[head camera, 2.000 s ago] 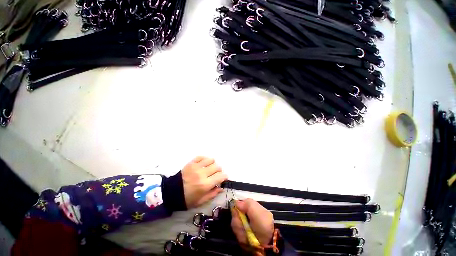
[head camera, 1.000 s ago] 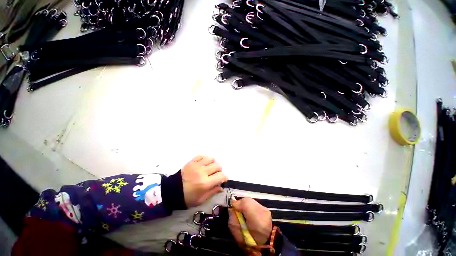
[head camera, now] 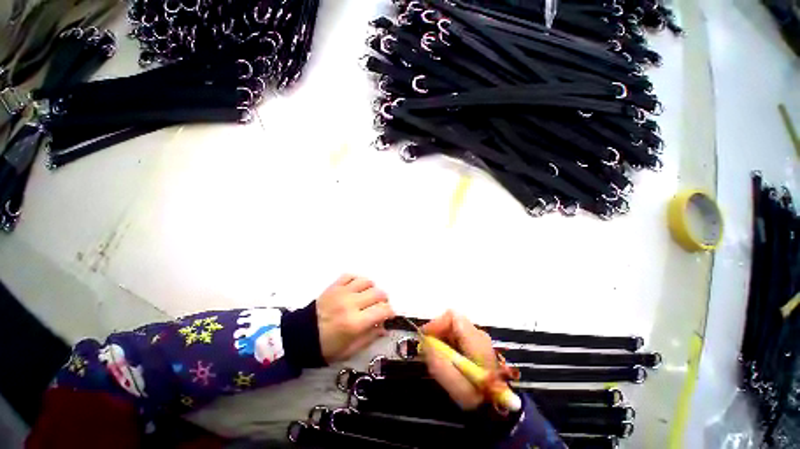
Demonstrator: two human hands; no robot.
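Black straps with silver rings [head camera: 561,359] lie in a row at the lower middle and right. My left hand [head camera: 353,317] is closed on the left end of the farthest strap [head camera: 566,337]; its fingers hide that end and its ring. My right hand [head camera: 459,358] holds a slim yellow-handled tool [head camera: 467,367] like a pencil. The thin tip points up-left at the strap just right of my left fingertips; whether it touches cannot be told. The tool's rear end is orange-red and pale.
A large strap pile [head camera: 517,105] lies at the far side, with more strap bundles [head camera: 158,92] at far left. A yellow tape roll [head camera: 696,220] lies at right. More black straps [head camera: 772,281] lie on clear film at the right edge.
My right hand has moved up and right, and the tool now slants more, its tip at the farthest strap. My left hand has stayed nearly still. The view has shifted slightly.
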